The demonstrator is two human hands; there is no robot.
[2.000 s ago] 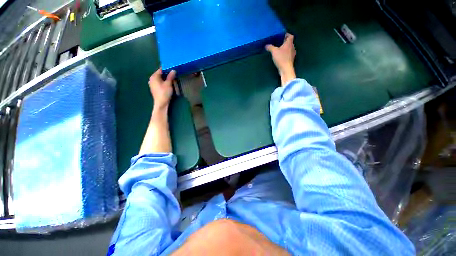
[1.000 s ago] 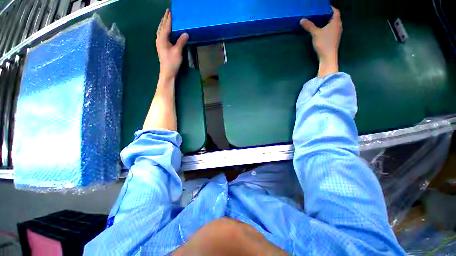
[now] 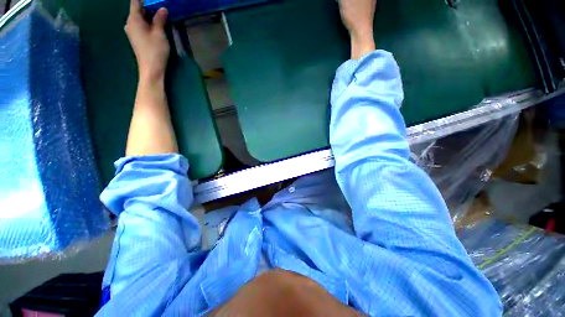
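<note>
A blue-faced housing (image 3: 204,7) lies at the top edge of the picture. Only its near left part shows; the rest is cut off. My left hand (image 3: 147,38) is at its near left corner, with the thumb against the near face and the fingers along the left side. My right hand (image 3: 357,17) is at the top edge, to the right of the visible part of the housing. Its fingertips are out of the picture, so its hold cannot be seen.
Green boards (image 3: 285,93) with a gap between them lie behind a metal bench rail (image 3: 266,173). A bubble-wrapped blue piece (image 3: 59,136) is at the left. Clear plastic (image 3: 471,139) hangs at the right edge. A black crate (image 3: 59,294) is at the lower left.
The view has shifted, and the blue housing has moved up towards the top edge, mostly out of the picture. The left hand stays at its corner. The right hand's fingers have left the picture.
</note>
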